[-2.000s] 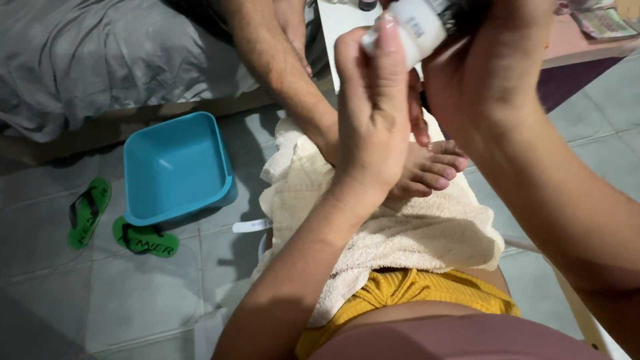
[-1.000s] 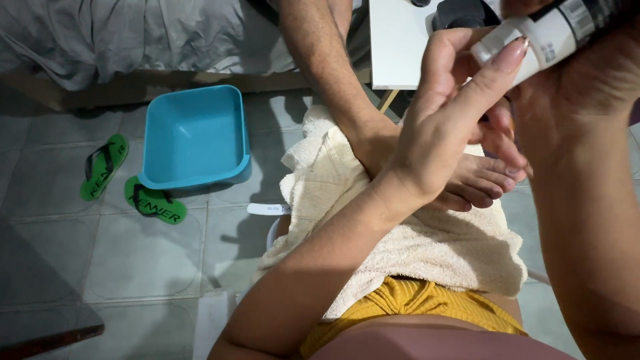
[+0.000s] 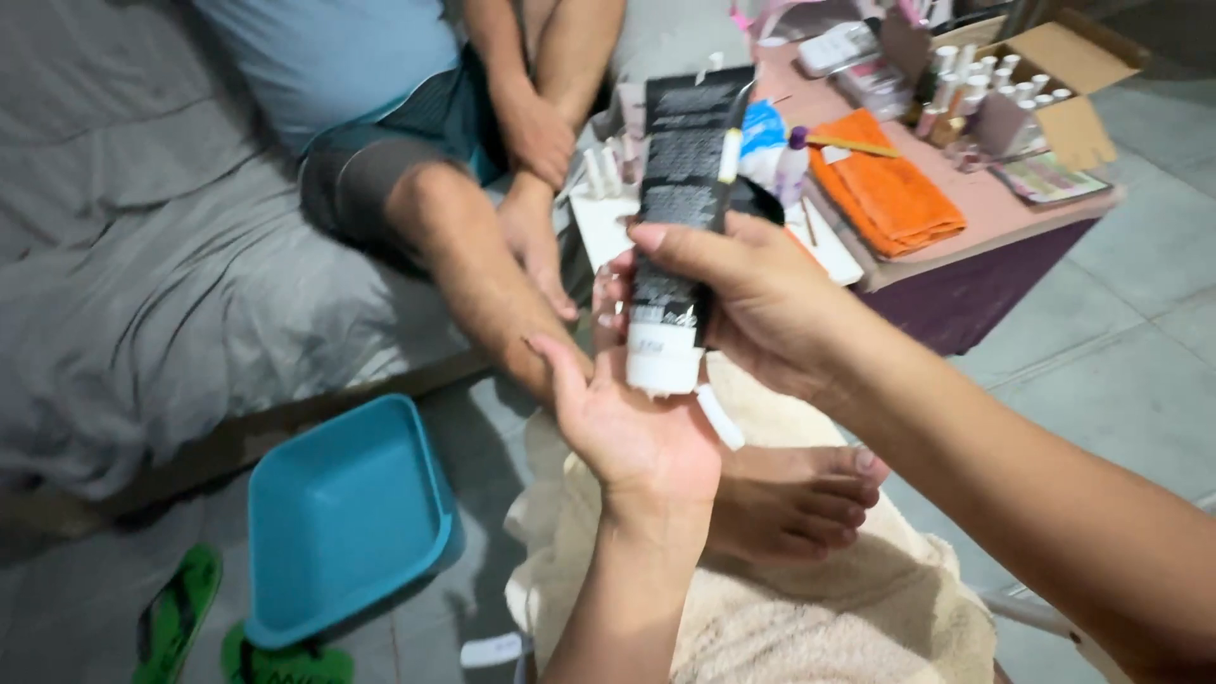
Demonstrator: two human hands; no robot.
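My right hand (image 3: pixel 760 294) grips a black squeeze tube (image 3: pixel 689 161), its white cap end (image 3: pixel 663 356) pointing down. A flip lid (image 3: pixel 719 416) hangs beside that end. Under the tube's mouth lies my left hand (image 3: pixel 641 437), palm up, thumb spread, holding nothing; a little pale cream shows at the mouth, just over the palm. Some of my left fingers are hidden behind the tube. Below my hands another person's bare foot (image 3: pixel 798 503) rests on a cream towel (image 3: pixel 836 608) over my lap.
A person (image 3: pixel 332 57) sits on a grey-covered bed at the left. A blue basin (image 3: pixel 347 522) and green flip-flops (image 3: pixel 180 613) are on the tiled floor. At the upper right, a pink-topped table (image 3: pixel 1026 223) holds an orange towel (image 3: pixel 883 180) and a cardboard box (image 3: pixel 1078 57) of small bottles.
The tube, earlier held high at the upper right, is now upright with its cap end over my left palm. My left hand has turned palm up. The view has shifted to take in more of the table.
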